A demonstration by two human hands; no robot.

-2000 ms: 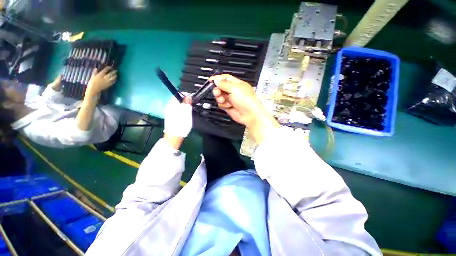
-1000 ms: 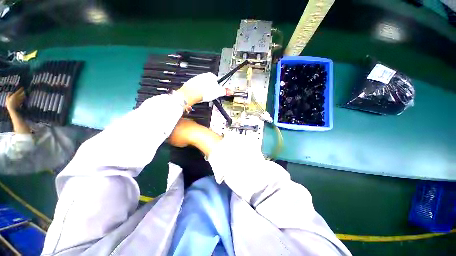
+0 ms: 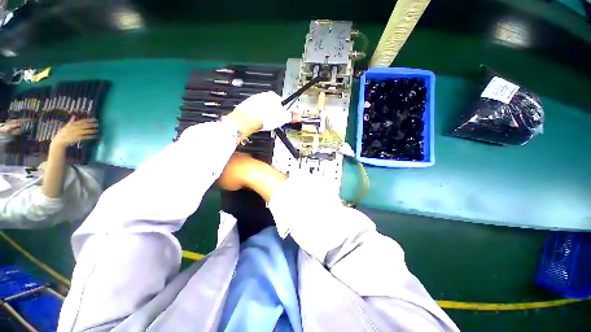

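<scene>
My left hand (image 3: pixel 264 111), in a white glove, is closed around a slender black unit (image 3: pixel 302 90) at the assembly fixture (image 3: pixel 329 44). One black length runs up right from the hand onto the fixture; another black length (image 3: pixel 286 142) runs down right from under it. I cannot tell if they are joined. My right hand (image 3: pixel 247 174), bare, is crossed below my left forearm; its fingers are hidden under the left sleeve. The slotted black tray (image 3: pixel 201 104) with slender units lies left of the fixture, partly covered by my left arm.
A blue bin (image 3: pixel 430 120) of small black parts stands right of the fixture. A clear bag of black pieces (image 3: pixel 502 115) lies farther right. A pale hose (image 3: pixel 365 185) loops beside the fixture. At far left another person's hand (image 3: pixel 76 131) is over black trays. A blue crate (image 3: pixel 565 262) is lower right.
Since two seconds ago, my left hand has moved right to the fixture with black units, and my right hand has dropped under the left arm. Over the last second my hands have barely moved.
</scene>
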